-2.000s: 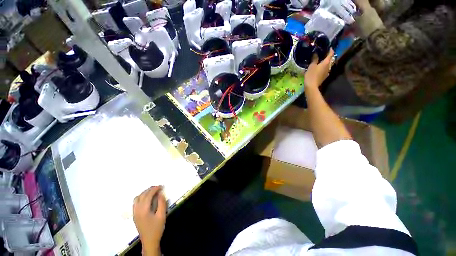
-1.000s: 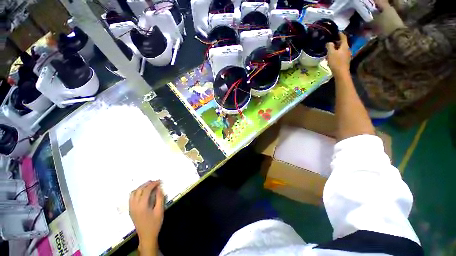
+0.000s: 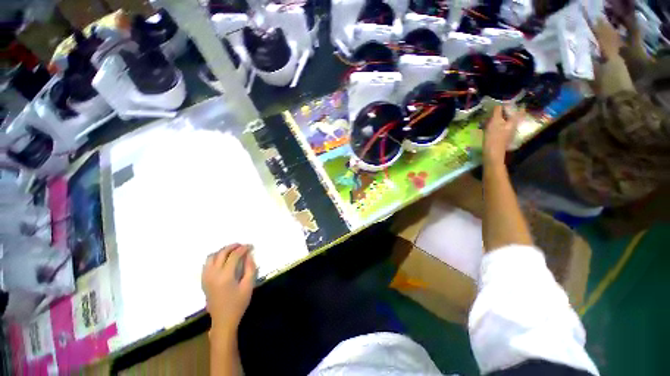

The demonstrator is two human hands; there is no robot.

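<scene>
Several white camera housings (image 3: 374, 87) with black round faces and loose red wires stand in rows on the right part of the bench. My right hand (image 3: 502, 125) is over the far right end of the cartoon mat (image 3: 419, 176), just below the endmost housing of the front row. Its fingers are slightly bent and apart; no object shows in it. My left hand (image 3: 230, 277) rests at the front edge of the white work mat (image 3: 198, 220), fingers curled. Something small and dark shows between its thumb and fingers, too unclear to name.
More white housings (image 3: 139, 84) stand at the back left, past a pale metal post (image 3: 213, 51). Pink printed sheets (image 3: 66, 345) lie at the left. An open carton (image 3: 433, 283) is below the bench edge. A person in a patterned sleeve (image 3: 624, 147) handles a white unit at the right.
My right hand has left the end housing, which it touched before, and is now nearer the bench's front edge. The view has shifted left. My left hand stays by the mat's edge.
</scene>
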